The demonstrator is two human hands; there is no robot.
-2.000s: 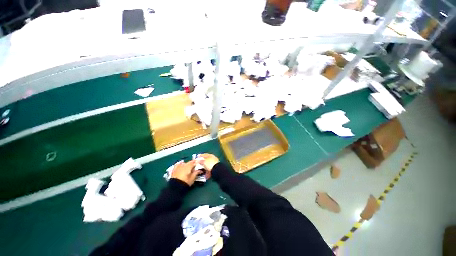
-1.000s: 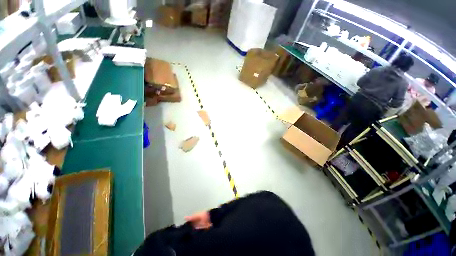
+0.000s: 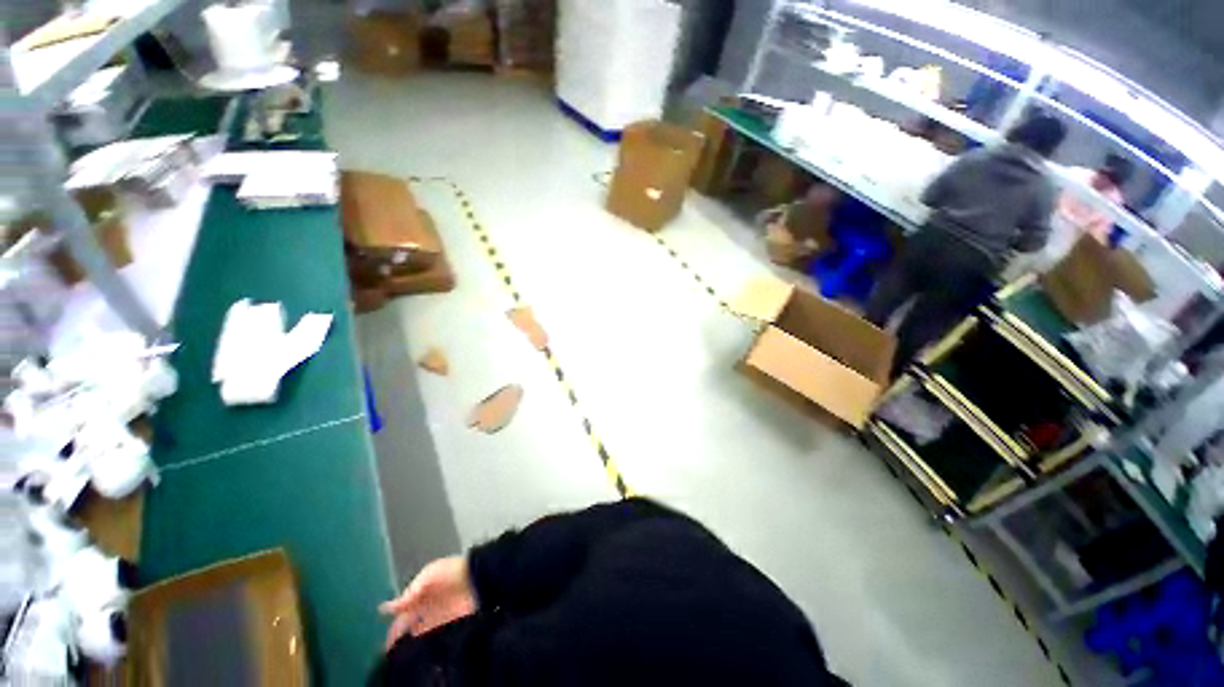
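Observation:
My right hand shows at the bottom, just past the bench's front edge, at the end of a black sleeve. It looks empty, with its fingers loosely extended to the left. My left hand is not in view. The shallow brown parts box lies on the green bench at bottom left, cut off by the picture's edge, with dark grey parts inside. White plastic units are heaped along the left edge. A separate white unit group lies farther up the bench.
A stack of white flat items lies at the bench's far end. Brown cartons stand beside it. Cardboard scraps and yellow-black tape mark the floor. An open carton, a metal rack and a person are at right.
The view has swung right from the bench to the aisle. Both hands were together on a white item at first; now only my right hand shows, without it, clearer than a second ago.

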